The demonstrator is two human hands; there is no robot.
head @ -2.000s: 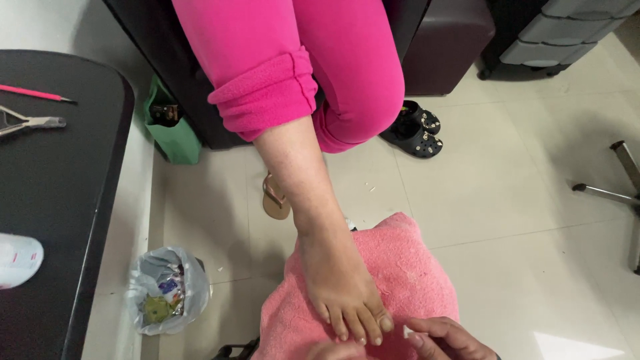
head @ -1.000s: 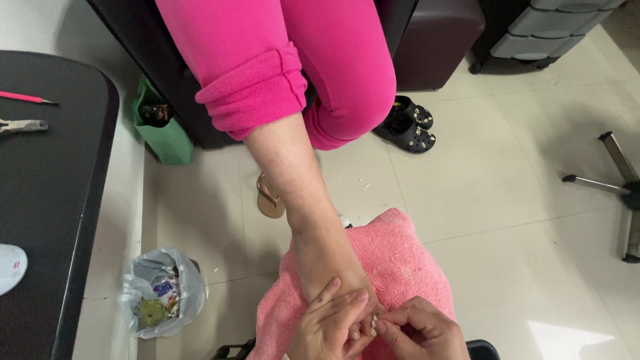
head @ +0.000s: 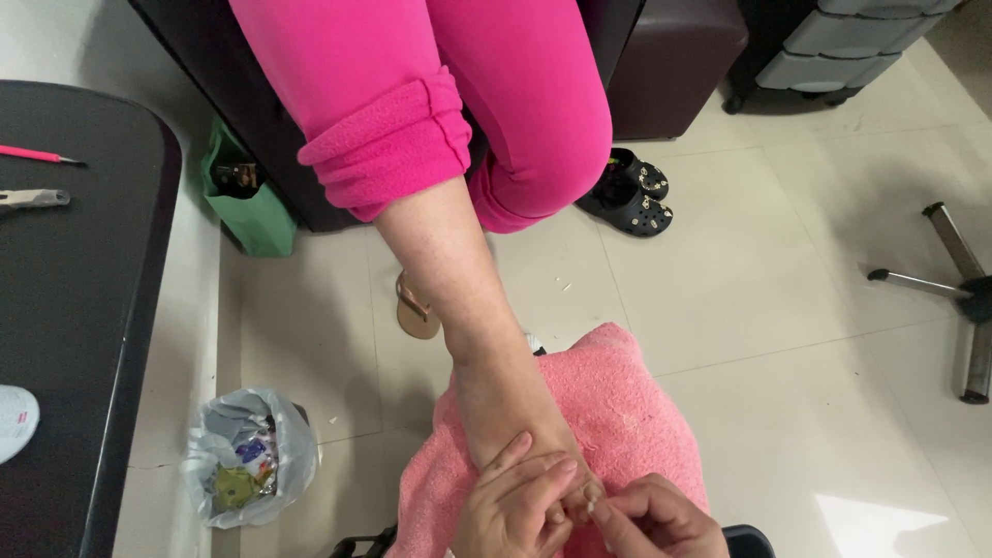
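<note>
A person's bare foot point(head: 515, 411) rests on a pink towel point(head: 620, 403), below a rolled-up bright pink trouser leg point(head: 395, 147). My left hand point(head: 511, 500) holds the front of the foot, its fingers laid over the top and around the toes. At the big toe, my right hand point(head: 651, 515) pinches a small white piece point(head: 593, 508), perhaps cotton, between thumb and forefinger. The piece is too small to make out fully. My fingers partly hide the toes.
A black table point(head: 77, 256) at left bears a pink-handled tool point(head: 35, 153) and a metal tool point(head: 35, 198). A lined waste bin point(head: 294, 473), green bag point(head: 260, 221), tan flip-flop point(head: 416, 314), black clogs point(head: 639, 213) and a chair base point(head: 978, 298) stand on the floor.
My left hand, low at the toes two seconds ago, has come up onto the foot and taken hold of it. My right hand has stayed by the big toe with the white piece.
</note>
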